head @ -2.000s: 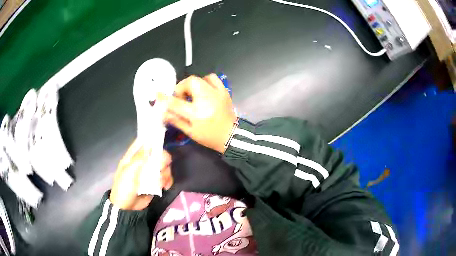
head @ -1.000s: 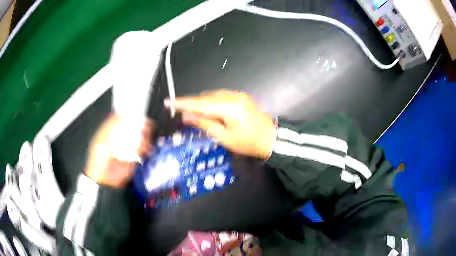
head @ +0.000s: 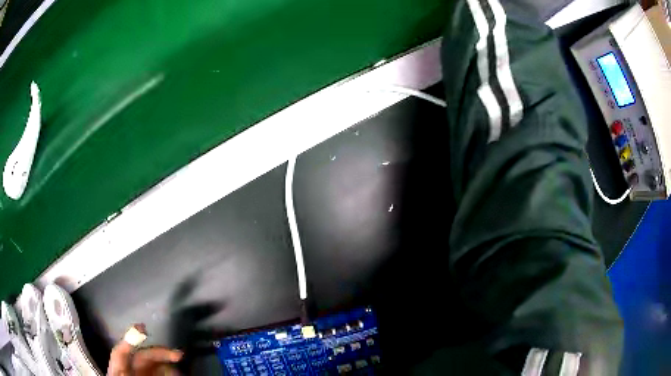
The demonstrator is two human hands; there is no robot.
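The blue test board (head: 298,349) lies on the black bench at the bottom edge, partly cut off. A white cable (head: 294,228) runs to its upper edge. My left hand (head: 143,358) is at the bottom left, left of the board, mostly cut off by the edge. Its visible fingers are apart with no part seen between them; a pale patch shows at one fingertip. My right hand is out of the picture; only its dark green sleeve (head: 515,183) shows, reaching past the top edge. A white curved shell (head: 23,150) lies alone on the green belt (head: 243,59) at far left.
Several white arm shells (head: 62,323) lie fanned at the lower left. A pale rail (head: 184,191) runs between belt and bench. The meter (head: 625,110) with lit screen stands at the right, a white cable at its lower end. Blue floor shows beyond the bench.
The white shell has left my left hand, which is now lower in the picture. My right hand has moved away from the board and out past the top edge. The view has shifted, showing more belt.
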